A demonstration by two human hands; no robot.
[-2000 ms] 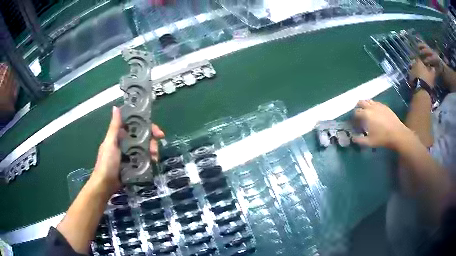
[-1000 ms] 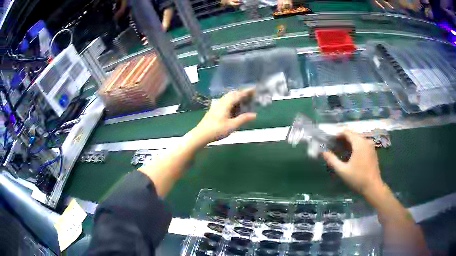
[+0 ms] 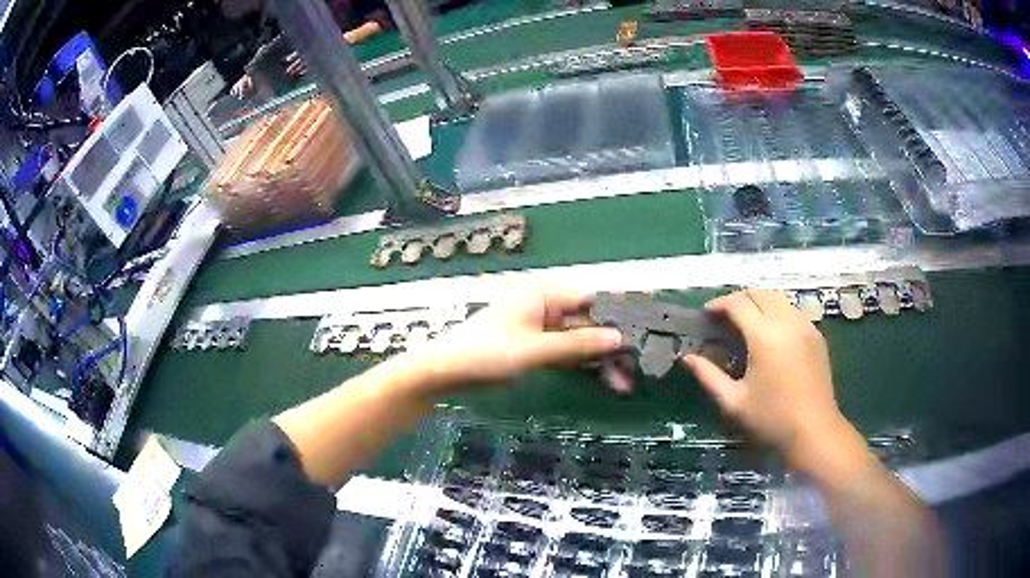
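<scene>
A grey metal strip holder is held up above the green belt, just beyond the tray. My left hand grips its left end, thumb on top. My right hand grips its right end. The fingers hide both ends of the holder, and its pocket contents cannot be made out. A clear blister tray with dark round components in its slots lies at the near edge, below the hands.
Other strip holders lie on the belt: one far left of centre, one by my left forearm, one right, a small one left. Beyond are a metal post, a red bin, clear trays and copper-orange stacked sheets.
My left hand has moved down and right, and my right hand slightly left, so both now meet on one holder. A holder now lies on the far belt near the post.
</scene>
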